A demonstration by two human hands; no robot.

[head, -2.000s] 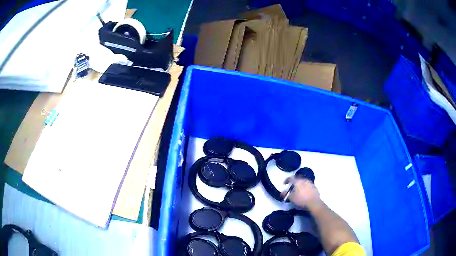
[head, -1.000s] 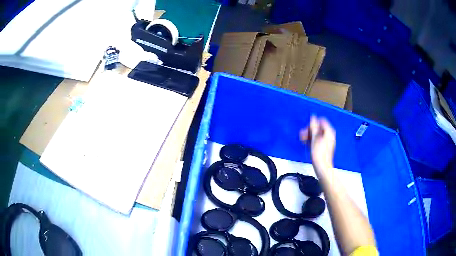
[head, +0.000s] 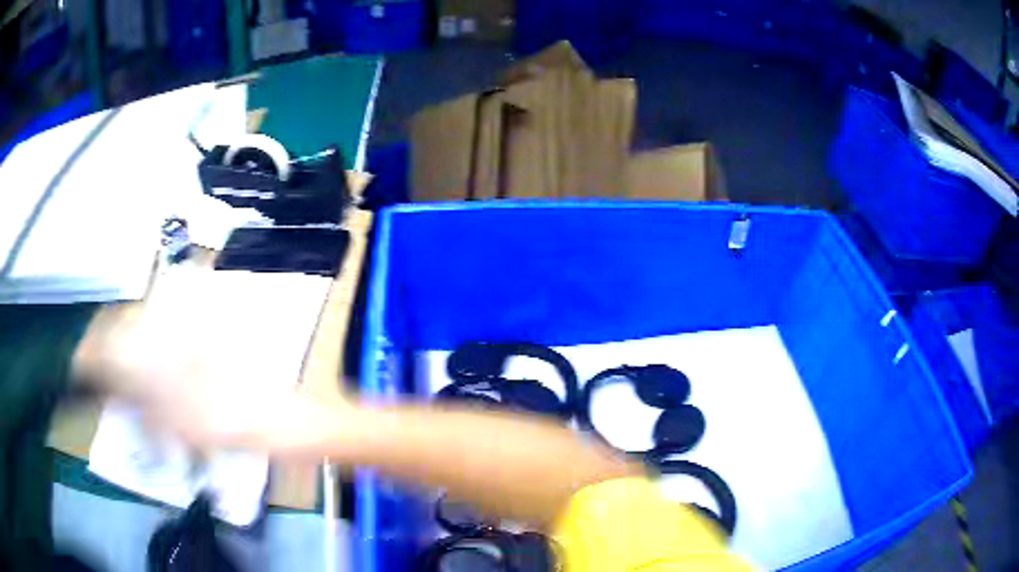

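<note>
My right hand [head: 184,391], at the end of a bare forearm with a yellow sleeve, is stretched left over the white sheet [head: 251,307] on a tan board [head: 296,475]. It is strongly blurred; its fingers and any hold cannot be made out. Black headphones [head: 190,542] lie partly in view, blurred, below the hand at the bottom edge. Several black over-ear headphones [head: 676,427] lie on a white liner [head: 771,447] in the blue bin [head: 603,263]; my forearm hides some of them. I cannot make out my left hand.
A black tape dispenser [head: 274,184] and a flat black rectangle [head: 283,249] are behind the sheet. A white stack [head: 78,190] is at the upper left. Folded cardboard [head: 559,134] stands behind the bin. More blue bins [head: 905,190] are at the right.
My right hand has moved from over the bin leftward across its near left side to the sheet. The view has shifted; the headphones on the bench now show less clearly.
</note>
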